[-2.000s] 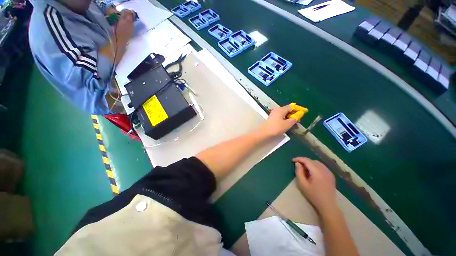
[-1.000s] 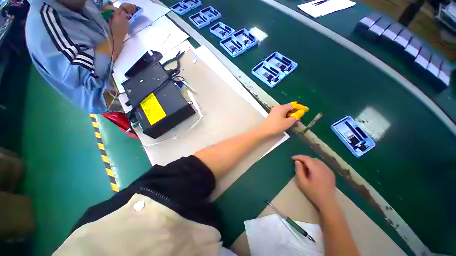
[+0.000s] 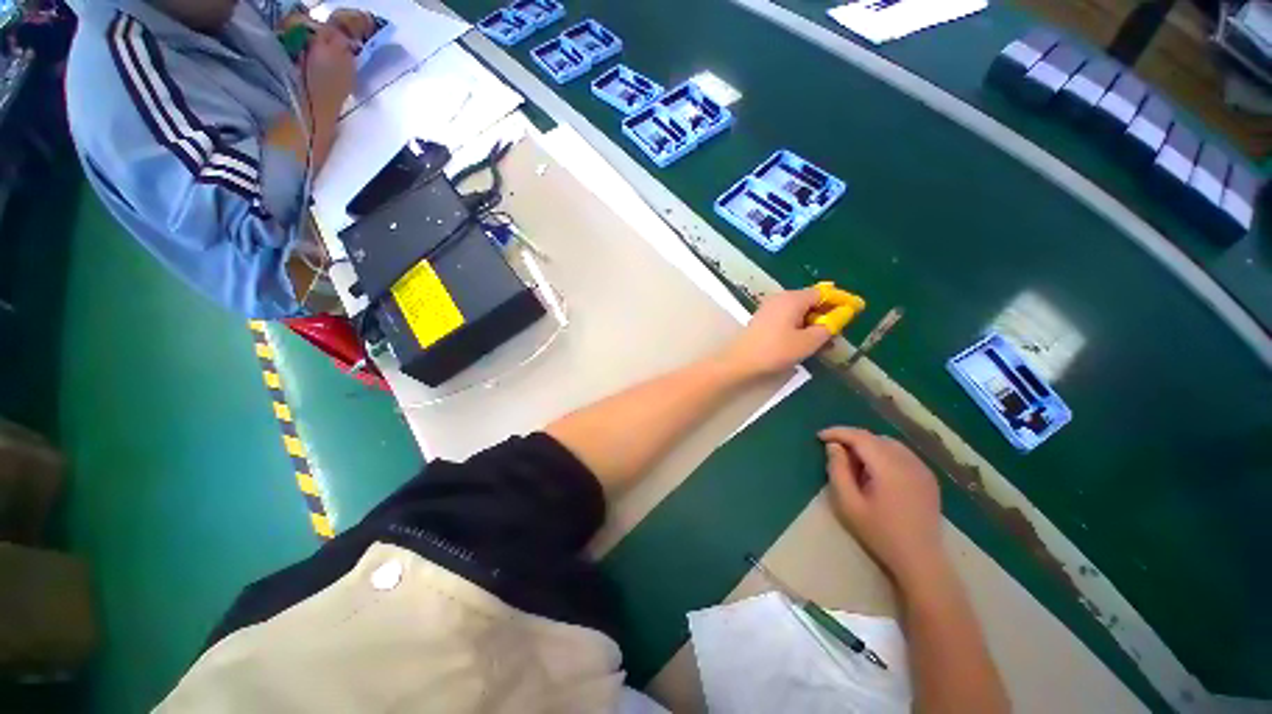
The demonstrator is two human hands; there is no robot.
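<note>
My left hand [image 3: 791,329], with yellow finger cots [image 3: 836,308] on its fingertips, rests at the worn metal rail with fingers curled together and nothing seen in it. My right hand [image 3: 889,498] lies on the near bench, loosely curled and empty. A single light-blue housing [image 3: 1010,392] with black parts inside lies on the green belt beyond my right hand. A double housing [image 3: 780,200] lies on the belt beyond my left hand. A slim green pen-like tool [image 3: 843,635] lies on a crumpled white cloth [image 3: 753,653], left of my right forearm.
More blue housings [image 3: 678,123] stand up the belt. A black box [image 3: 444,286] with a yellow label, wires and black pliers [image 3: 483,173] is on the cardboard [image 3: 628,300] at left. A neighbouring worker [image 3: 182,154] sits beyond it. Dark boxed units [image 3: 1131,130] line the far side.
The blue housings near me have moved along the belt to the right and slightly toward me. My hands have stayed almost still. The neighbour's hands have shifted, with a blue piece now at them.
</note>
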